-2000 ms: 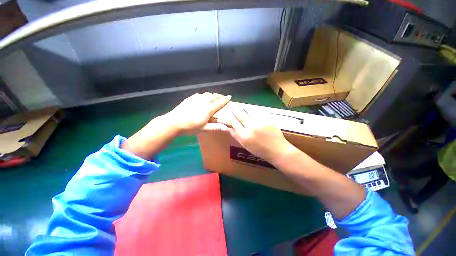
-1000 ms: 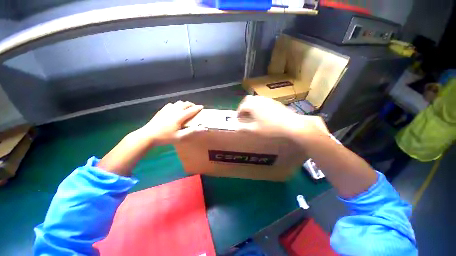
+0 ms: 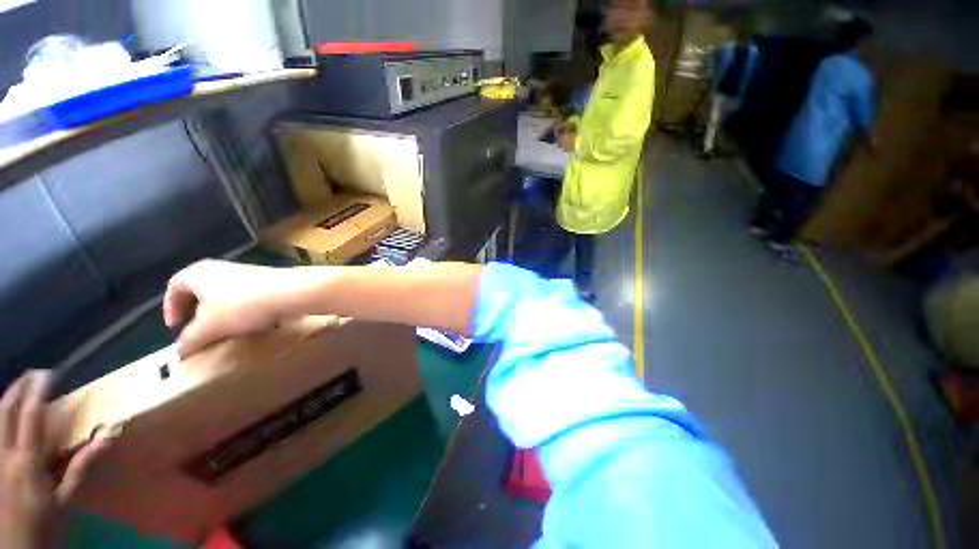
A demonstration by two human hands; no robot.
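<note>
The brown carton (image 3: 247,429) stands on its long edge on the green bench, its dark printed label facing me and its narrow side up. My right hand (image 3: 225,306) is curled over the top side, fingertips at a small pale piece that may be the carry handle. My left hand (image 3: 32,450), cut off by the left edge, holds the carton's left end, thumb on the near face. A red corner (image 3: 222,538), likely of the red sheet, shows below the carton.
A scale (image 3: 443,339) is partly hidden behind my right forearm. An open carton (image 3: 349,227) stands at the back beside a grey machine (image 3: 472,161). A white tag (image 3: 462,405) lies at the bench edge, red items (image 3: 528,477) below. A person in yellow (image 3: 610,139) stands beyond.
The view has swung right, so the carton and both hands sit further left in the picture. Most of the red sheet has left the picture. Both hands are still at the carton's top.
</note>
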